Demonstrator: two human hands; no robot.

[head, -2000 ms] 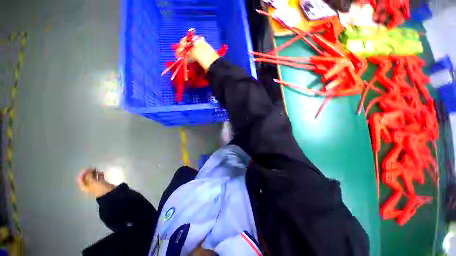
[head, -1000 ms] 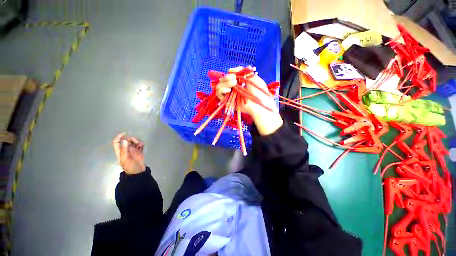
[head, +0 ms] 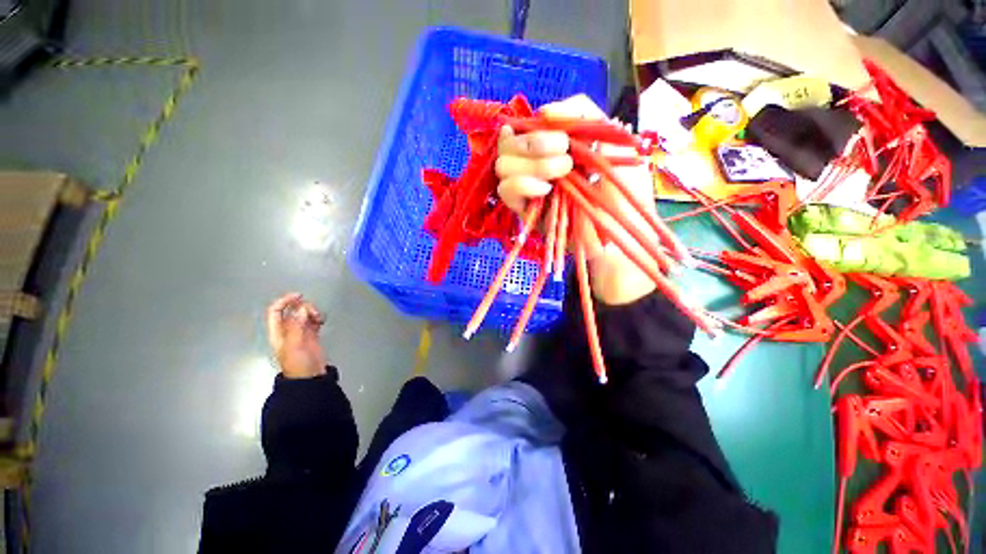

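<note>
My right hand (head: 535, 165) is closed around a bunch of red battery clamps (head: 467, 195), above the blue perforated crate (head: 381, 260). Several red cable tails fan out below the fist towards me and to the right, over my wrist. The clamp bodies stick out on the left of the fist, over the crate; whether any red clamps lie in the crate beneath cannot be told. My left hand (head: 294, 333) is empty over the floor, fingers loosely curled and apart. More red clamps (head: 903, 433) lie piled on the green bench mat (head: 773, 433), another group (head: 784, 281) nearer the crate.
A light-green bundle (head: 881, 243) lies across the bench. Beyond it are a brown cardboard box (head: 746, 30), a dark cloth (head: 800, 139), a yellow-orange roll (head: 716, 117) and further red clamps (head: 908, 162). Cardboard-coloured stacks (head: 41, 249) stand at the far left beside yellow-black floor tape.
The view has swung since two seconds ago. Since one second ago my right hand has risen towards the camera and right with the clamps, its tails spreading wider. My left hand has shifted slightly right.
</note>
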